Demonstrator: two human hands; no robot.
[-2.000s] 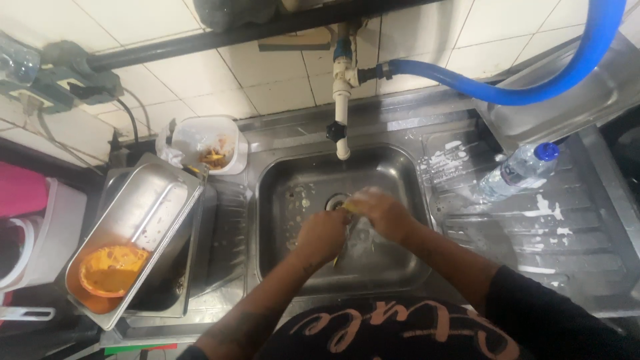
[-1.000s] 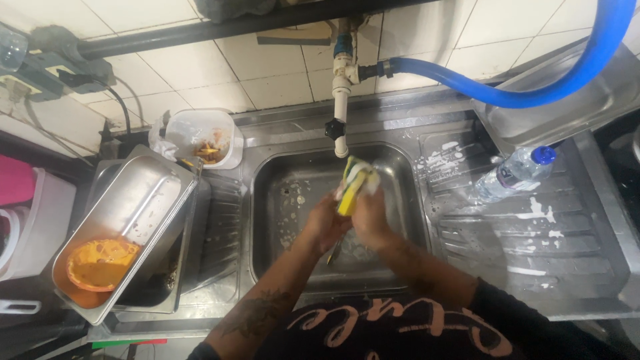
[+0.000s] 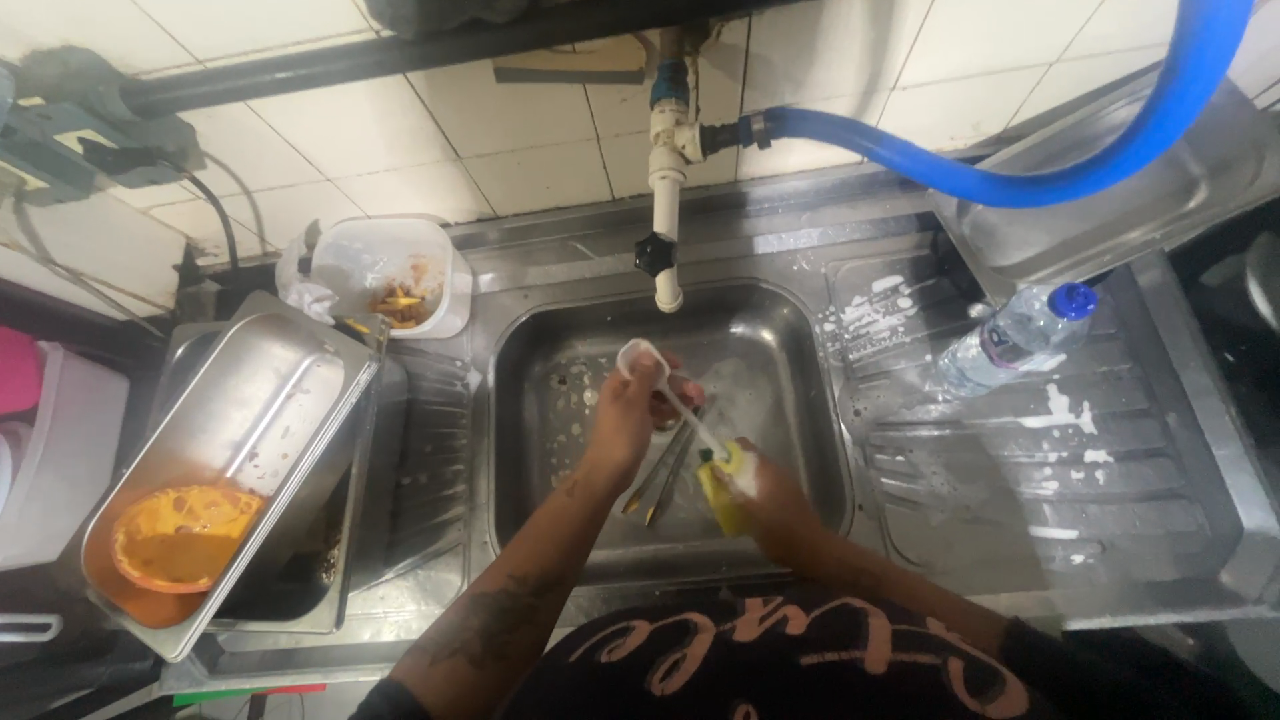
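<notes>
Over the steel sink basin [image 3: 560,480], my left hand [image 3: 630,405] grips a white plastic spoon [image 3: 684,405] near its bowl end. My right hand [image 3: 765,490] holds a yellow sponge [image 3: 722,495] pressed around the far end of the spoon's handle, with white foam on the fingers. Beneath the hands, metal tongs [image 3: 668,470] lie on the basin floor, their upper part partly hidden by my left hand. Above the basin hangs a white pipe faucet [image 3: 668,230] with a black knob; no water is seen running from it.
Left: stacked steel pans [image 3: 290,350], the top one holding an orange bowl [image 3: 185,535], and a white plastic tub [image 3: 390,270] with food scraps. Right: a water bottle [image 3: 1020,340] on the foam-spotted drainboard [image 3: 1000,500], a steel tray [image 3: 1110,200] and a blue hose [image 3: 960,180].
My hands, close together a second ago with the sponge raised near the faucet, are now apart along the spoon. The sponge has moved down and right, and the spoon and tongs show clearly.
</notes>
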